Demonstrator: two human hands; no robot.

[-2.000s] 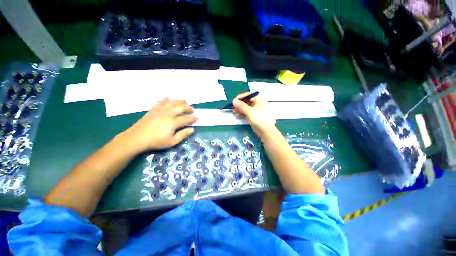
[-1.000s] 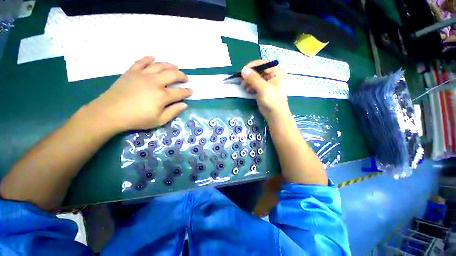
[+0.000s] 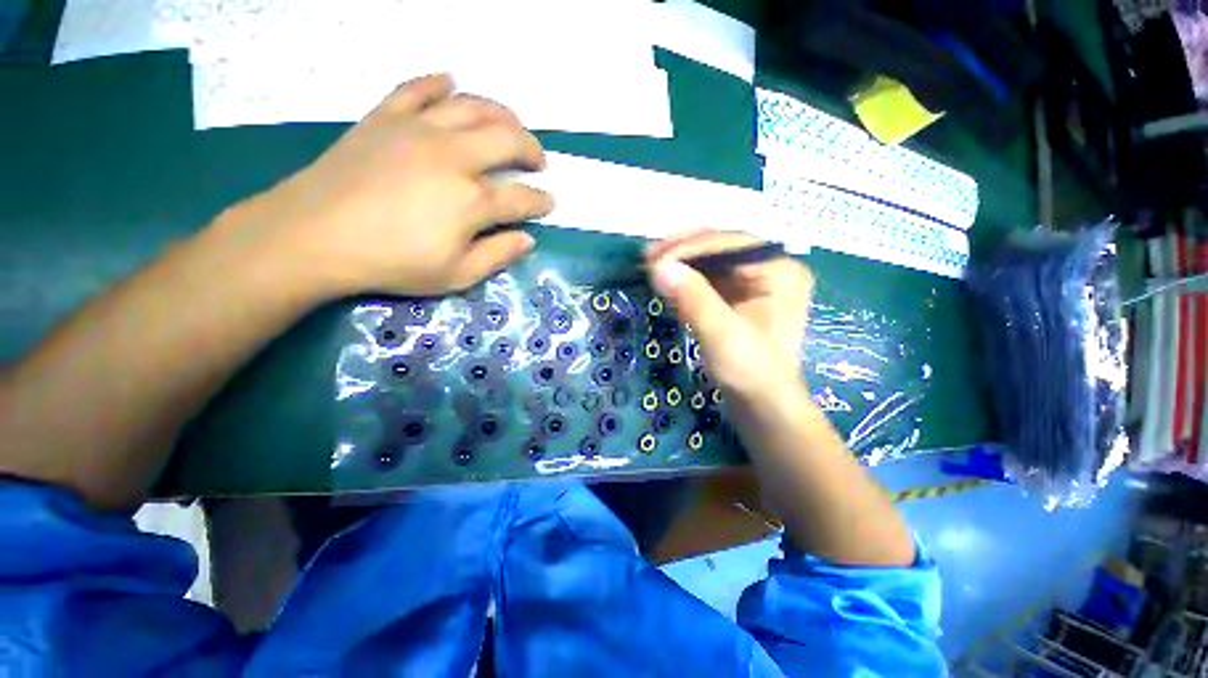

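My left hand [image 3: 424, 192] lies flat, fingers spread, its fingertips on the left end of a narrow white strip [image 3: 649, 199]. My right hand [image 3: 742, 298] holds the dark pen-like tweezers [image 3: 742, 256] over the upper right part of a clear blister tray [image 3: 364, 450]. The tweezer tip is hidden or blurred by the fingers. The tray holds rows of small dark round parts [image 3: 480, 372]; several at the right end carry pale yellow rings [image 3: 651, 400]. My right hand and forearm cover part of the tray's right end.
White sheets [image 3: 424, 66] lie beyond my left hand. White strips with teal ring outlines [image 3: 861, 152] lie at the back right, beside a yellow note [image 3: 893, 109]. A bluish stack of clear trays [image 3: 1053, 358] stands at the right bench end. The bench edge runs before my lap.
My right hand has moved with the tweezers from the white strip towards me, over the tray. My left hand stays by the strip. The camera view has shifted.
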